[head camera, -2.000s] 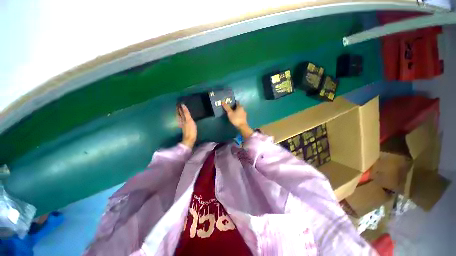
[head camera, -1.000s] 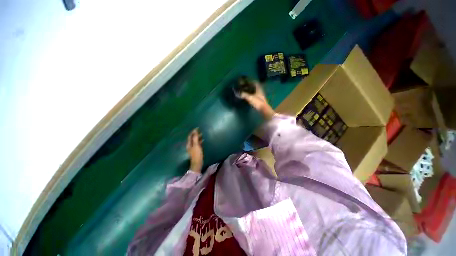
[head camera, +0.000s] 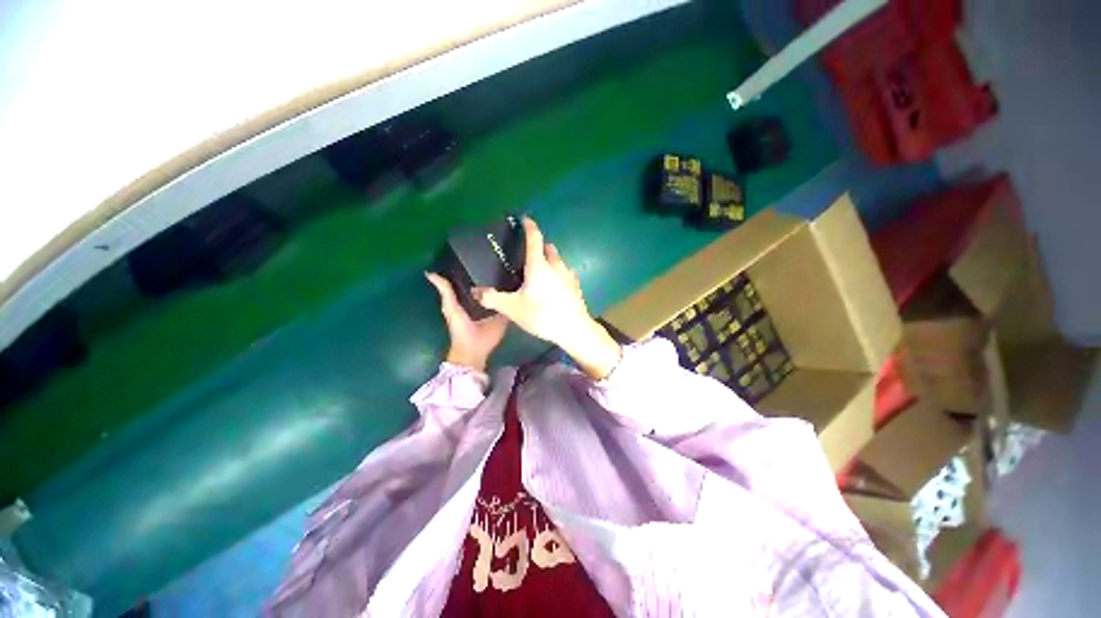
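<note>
A small black product box (head camera: pixel 485 256) with pale lettering on one face is held between my hands above the green surface (head camera: pixel 362 326). My left hand (head camera: pixel 465 324) grips its lower left side. My right hand (head camera: pixel 547 293) holds its right side, with fingers at its upper right and lower edge. Whether the box is one piece or two is too blurred to tell. Both hands look bare.
Two black boxes with yellow print (head camera: pixel 679 184) stand near an open carton (head camera: pixel 851 284), which holds rows of similar boxes. A darker block (head camera: pixel 758 143) lies beyond them. Dark blocks (head camera: pixel 392 155) sit under the white shelf (head camera: pixel 242 151). A red bag (head camera: pixel 899 91) is upper right.
My right hand has come back left from near the loose boxes. Both hands now hold a black box; my left hand was empty one second ago. The view has turned.
</note>
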